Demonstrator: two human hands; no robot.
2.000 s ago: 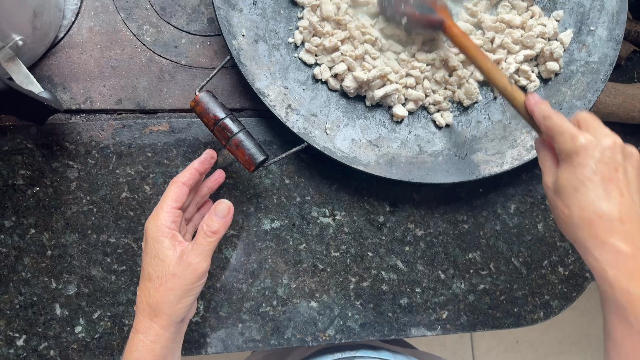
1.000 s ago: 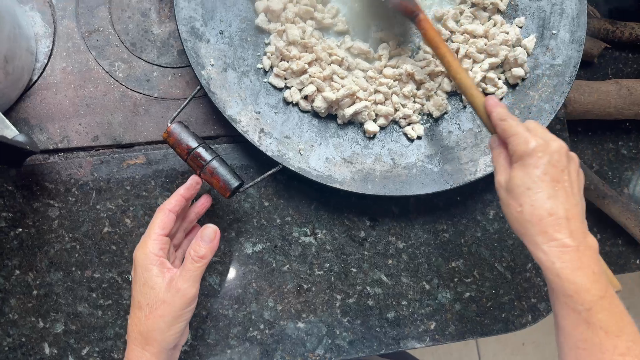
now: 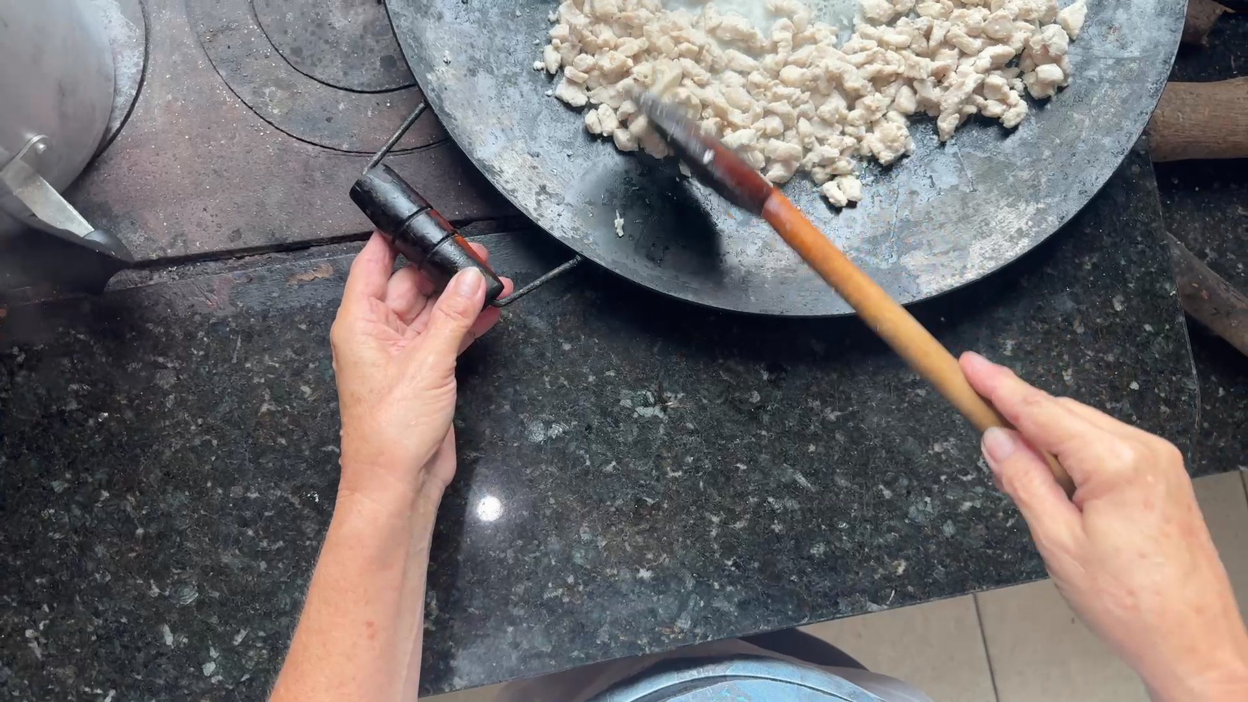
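A wide metal disc pan (image 3: 546, 185) holds small chunks of pale cooked meat (image 3: 780, 127), with some steam or liquid near the top. My left hand (image 3: 405, 361) grips the dark wooden handle (image 3: 419, 229) on the pan's left side, thumb on its lower end and fingers behind it. In my right hand (image 3: 1111, 487) is the shaft of a wooden spoon (image 3: 877, 312). The spoon's dark head, blurred, lies at the lower left edge of the meat, over the pan. Its underside is hidden.
At the upper left, a metal pot (image 3: 58, 88) with a lever-like handle stands on the iron stove top (image 3: 244, 175). The dark granite counter edge (image 3: 682, 526) runs before me. Firewood logs (image 3: 1204, 119) lie to the right of the pan.
My left hand, earlier just below the pan's handle with fingers apart, has closed on it. The spoon's head has come from the upper part of the meat to its lower left edge.
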